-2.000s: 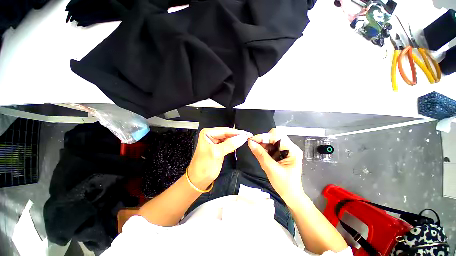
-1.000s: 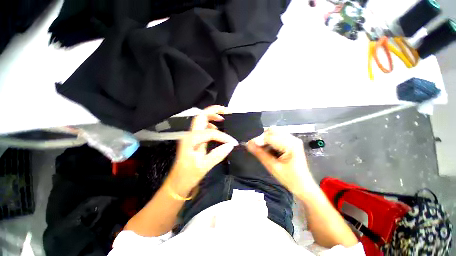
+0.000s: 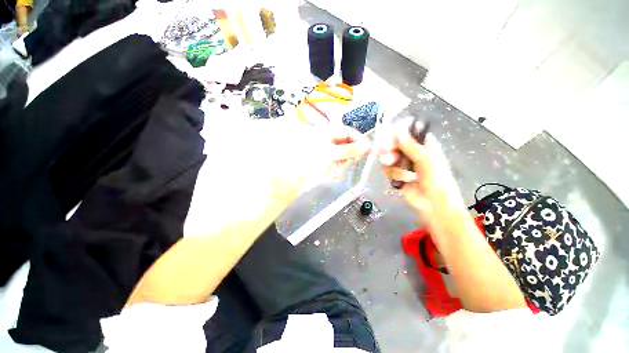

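Note:
My left hand [image 3: 324,162] is stretched over the table's right end, washed out by glare. Its fingertips are near the dotted blue pouch [image 3: 361,117], and I cannot tell whether it holds anything. My right hand [image 3: 422,169] is raised just right of the table corner, with its fingers closed on a small dark tool [image 3: 418,129]. No needle or thread can be made out. The matte black garment [image 3: 131,200] lies in folds over the table at the left, held by neither hand.
Two black thread cones [image 3: 338,55] stand behind orange-yellow scissors [image 3: 324,100]. Small trims [image 3: 265,100] lie left of them. A small black spool [image 3: 366,207] is below the table edge. A red stool [image 3: 431,276] and a flower-patterned bag [image 3: 545,241] are at lower right.
The view has turned right towards the table end. My hands, close together at the fingertips before, are now apart and beside the table's right end. The dark tool shows more clearly.

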